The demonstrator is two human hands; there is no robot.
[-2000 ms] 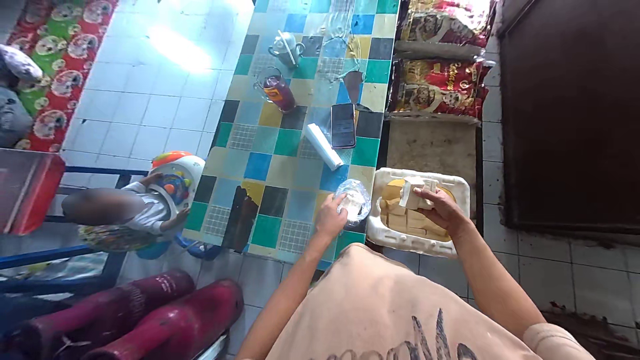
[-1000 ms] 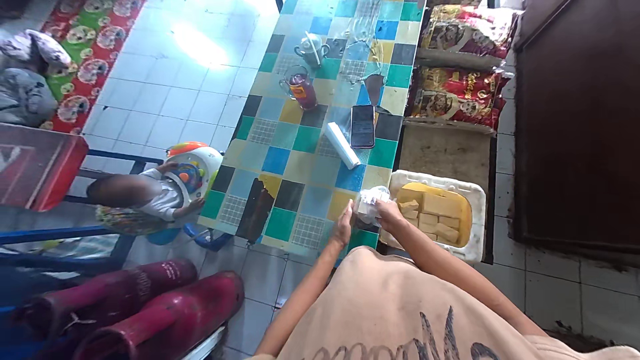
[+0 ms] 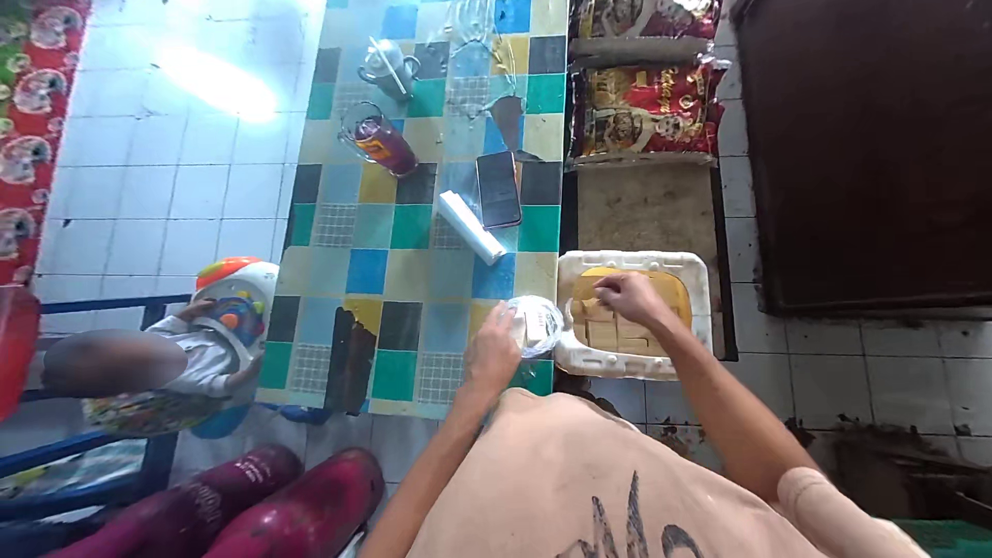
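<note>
My left hand rests against the left side of a clear plastic bag with pale blocks in it, at the table's right edge. My right hand is over a white plastic container whose yellowish inside holds several pale rectangular blocks. The fingers of that hand are bent together; whether anything is between them cannot be told. A roll of clear plastic bags lies on the table beside a dark smartphone.
The checkered table bears a glass mug of purple drink and a grey cup with a straw. Red printed sacks lie beyond the container. A small child sits in a walker at left, near maroon boots.
My right hand has moved right, from the plastic bag at the table edge to over the container of blocks. My left hand has stayed by the bag.
</note>
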